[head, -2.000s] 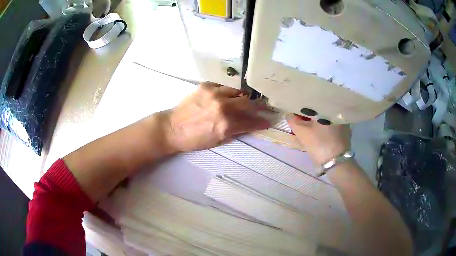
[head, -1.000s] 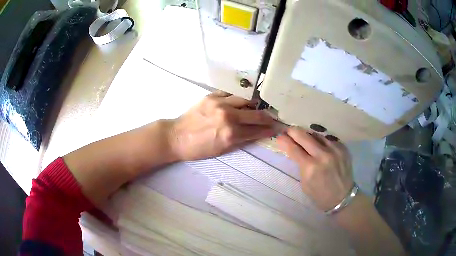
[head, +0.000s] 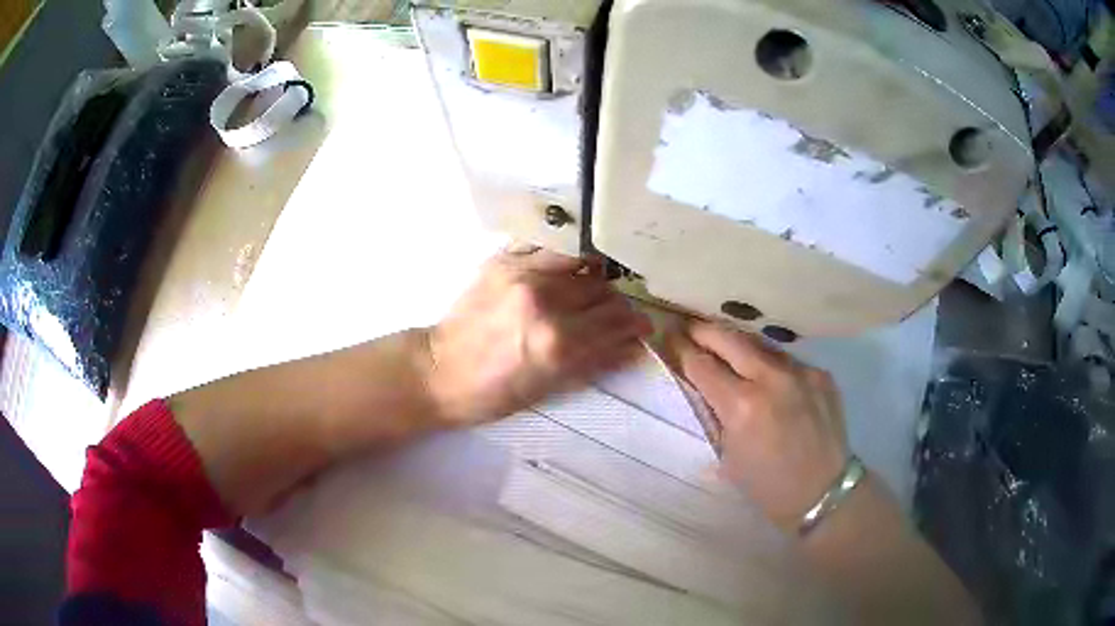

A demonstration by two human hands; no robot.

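Note:
My left hand (head: 526, 336) is just below the needle area of the cream sewing machine head (head: 795, 184), slightly blurred, fingers bent together near the presser foot. My right hand (head: 776, 422) is beside it on the right, its thumb and fingers around an elastic strip (head: 681, 385) that runs edge-up between the two hands. The left fingertips are at the strip's upper end; their exact hold is hidden. The needle area is mostly hidden by the left fingers. More flat white elastic strips (head: 587, 489) lie in a loose pile below my hands.
A dark bundle in clear film (head: 104, 208) lies at the left. A finished white ring (head: 261, 106) with a black mark is at upper left, near other white bands. A clear bag of dark pieces (head: 1021, 471) is at the right. White bands (head: 1027, 251) hang behind the machine head.
The view has shifted slightly. My left hand is now blurred, and a strip shows standing on edge between the hands. The right hand has turned and moved lower than two seconds ago.

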